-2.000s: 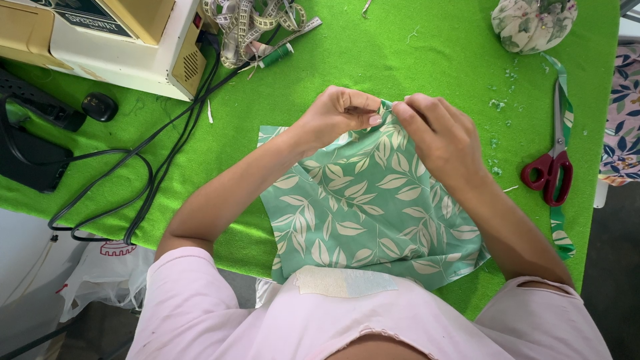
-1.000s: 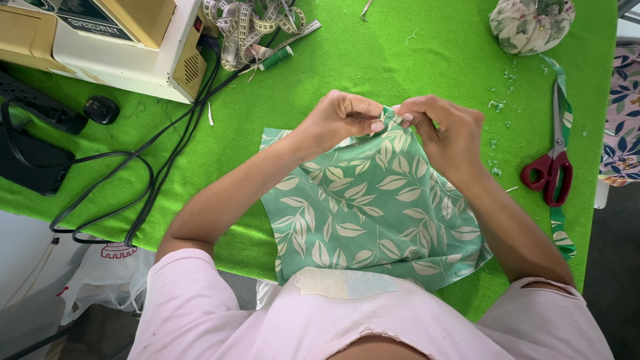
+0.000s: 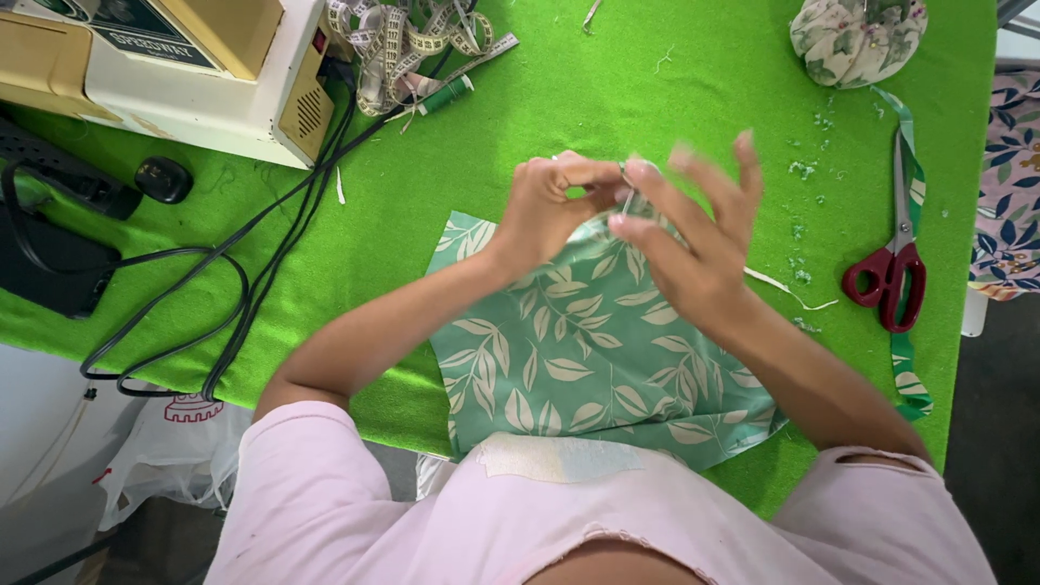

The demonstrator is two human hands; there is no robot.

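Observation:
A green cotton-like fabric with cream leaf print (image 3: pixel 569 357) lies over the table's near edge, its upper edge raised between my hands. My left hand (image 3: pixel 556 203) pinches that upper edge between thumb and fingers. Close on its right, my right hand (image 3: pixel 699 227) has thumb and index finger at a thin, pin-like piece (image 3: pixel 628 199), the other fingers spread and blurred. Whether the thumb and index finger grip it cannot be told. Red-handled scissors (image 3: pixel 898 268) lie to the right on a strip of the leaf-print fabric (image 3: pixel 910 374).
A sewing machine (image 3: pixel 203 97) stands at upper left, with black cables (image 3: pixel 268 211) running down the green cloth (image 3: pixel 650 89). Beside it are a tape measure (image 3: pixel 390 49) and a green thread spool (image 3: pixel 445 95). A floral pincushion (image 3: pixel 857 41) sits at upper right, with thread scraps (image 3: pixel 803 171) below.
My right hand's outer fingers have lifted and spread, and a thin piece now shows between its thumb and index finger. My left hand still pinches the fabric.

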